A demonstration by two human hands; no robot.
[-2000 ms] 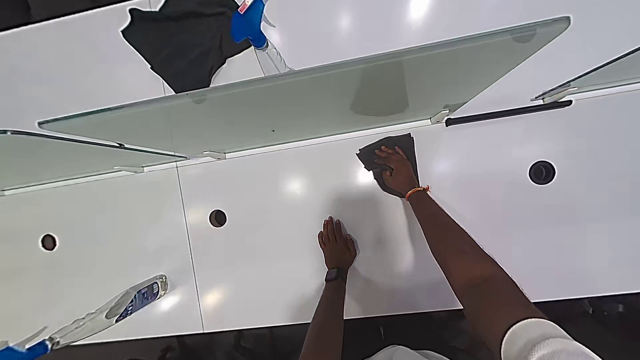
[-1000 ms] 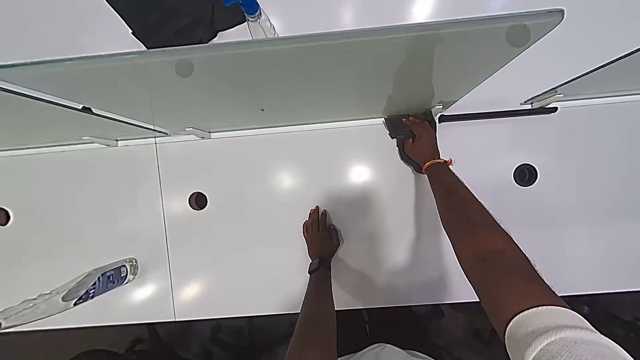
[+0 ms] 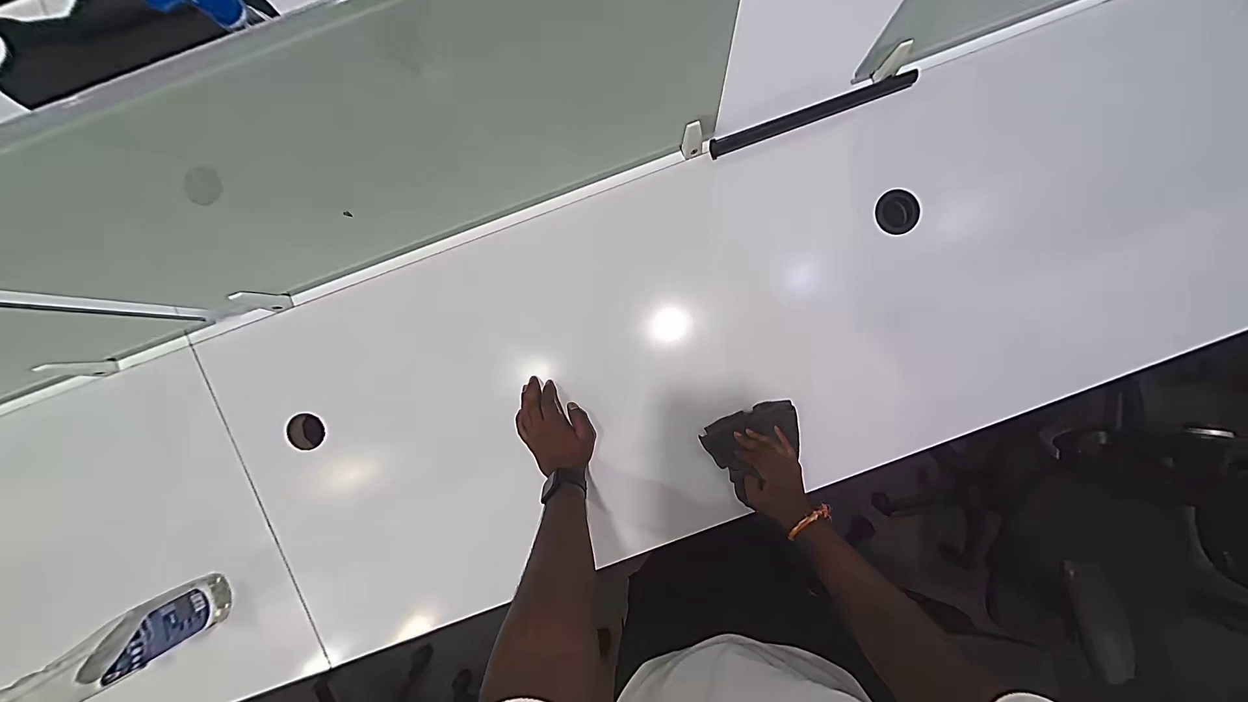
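My right hand (image 3: 775,478) presses a dark cloth (image 3: 756,434) onto the white desktop (image 3: 439,390), close to the front edge. An orange thread band circles that wrist. To its left, my left hand (image 3: 554,427) lies palm down on the desktop, holding nothing, with a dark watch at the wrist. A clear plastic bottle (image 3: 161,629) with a blue label lies on its side at the lower left; its far end is cut off by the frame.
A frosted glass divider (image 3: 468,117) stands along the desk's back, held by clips (image 3: 692,139). A black strip (image 3: 814,114) continues its line. Round holes (image 3: 897,212) pierce the desktop. Behind the divider lies a black cloth (image 3: 97,49). A chair (image 3: 1102,546) is below the front edge.
My right hand has moved with the cloth from beside the divider's base to near the desk's front edge. My left hand stays flat on the desktop. The view has tilted and shifted.
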